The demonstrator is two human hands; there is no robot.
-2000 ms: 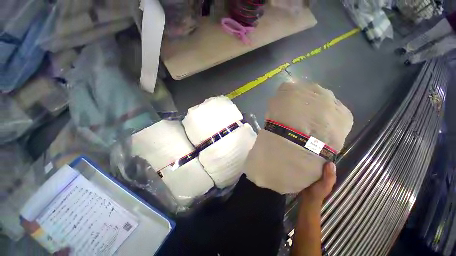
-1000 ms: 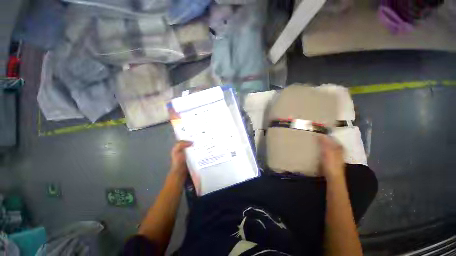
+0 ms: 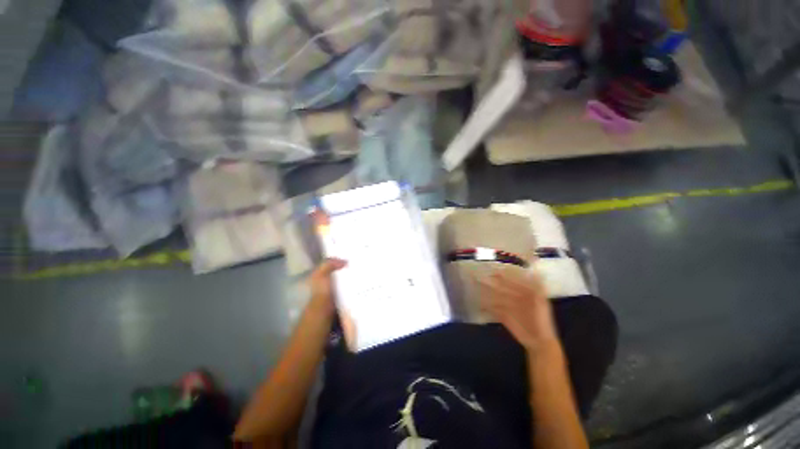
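A clipboard (image 3: pixel 386 272) with a bright white sheet on top lies tilted over my lap. My left hand (image 3: pixel 326 285) grips its left edge, thumb on top. A beige rolled textile bundle (image 3: pixel 484 230) with a dark, red-edged band and a small white label stands on my lap just right of the clipboard. My right hand (image 3: pixel 519 305) rests at its lower front, fingers spread; whether it grips is blurred. White rolled bundles (image 3: pixel 546 230) with a dark band lie behind the beige one, partly hidden by it.
Bagged rolls and folded textiles (image 3: pixel 232 210) are piled across the left and back of the grey floor. A pale board (image 3: pixel 614 145) at the back right holds dark and red reels and pink scissors (image 3: pixel 612 117). Metal slats (image 3: pixel 763 430) show at the lower right corner.
The view has turned from the right side to the lap. The clipboard is now held up in my left hand, and the beige bundle has come down in front of the white ones.
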